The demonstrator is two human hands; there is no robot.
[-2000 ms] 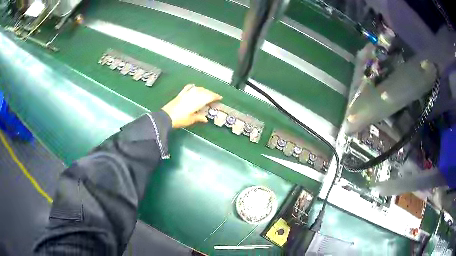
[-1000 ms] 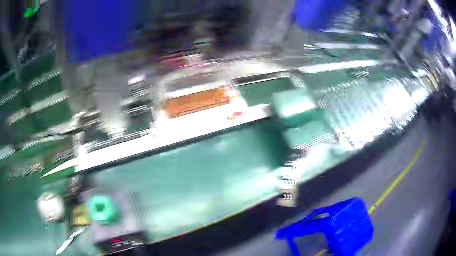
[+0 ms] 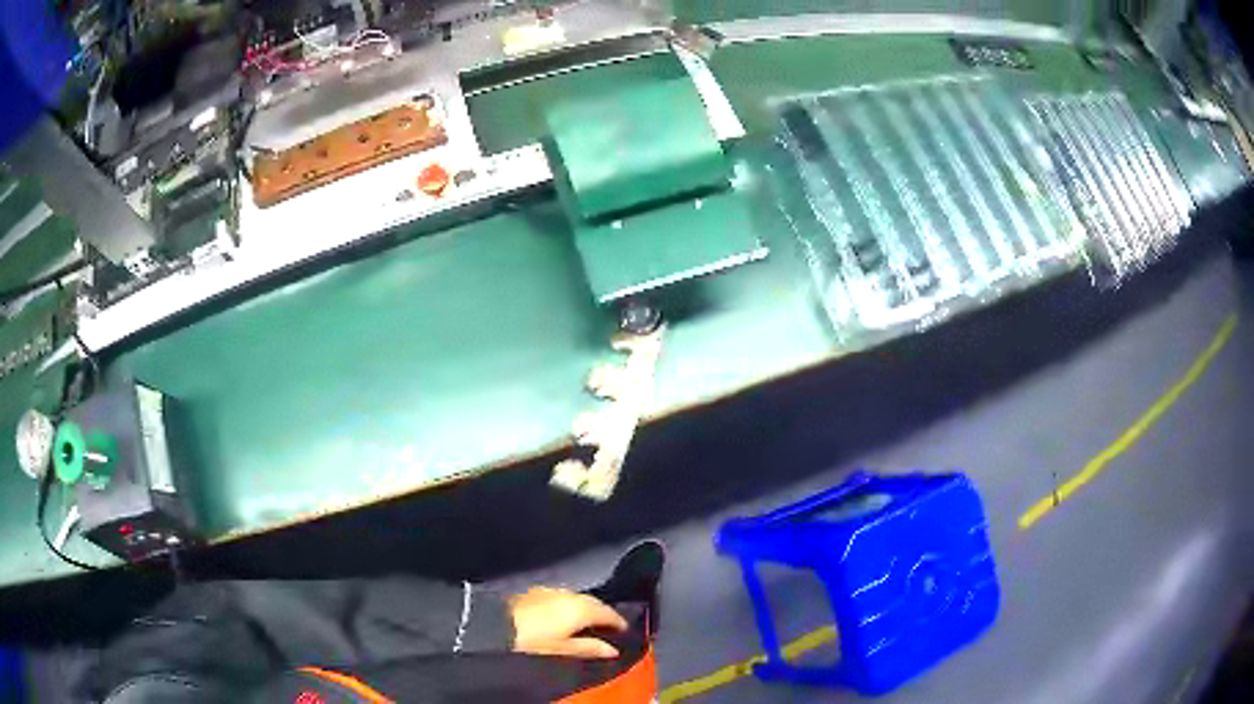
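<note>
A pale metal holder strip with a scalloped edge (image 3: 615, 413) lies at the bench's front edge, its lower end sticking out over the edge. A dark round part (image 3: 640, 319) shows at its upper end, just below a green raised platform (image 3: 663, 255). No hand touches the strip. My left hand (image 3: 567, 623) is low in the picture, below the bench edge, over a dark and orange surface. Its fingers are slightly apart and no part shows in it. My right hand is not in view.
Clear ribbed trays (image 3: 949, 193) lie on the bench at right, with dark parts in one corner. An orange-brown block (image 3: 351, 149) and red knob (image 3: 433, 179) are on the white machine bed. A grey box with green reel (image 3: 117, 454) stands left. A blue stool (image 3: 880, 578) stands on the floor.
The view has swung right, from the row of holders to the platform and trays. My left hand has left the holder it touched and is now below the bench edge.
</note>
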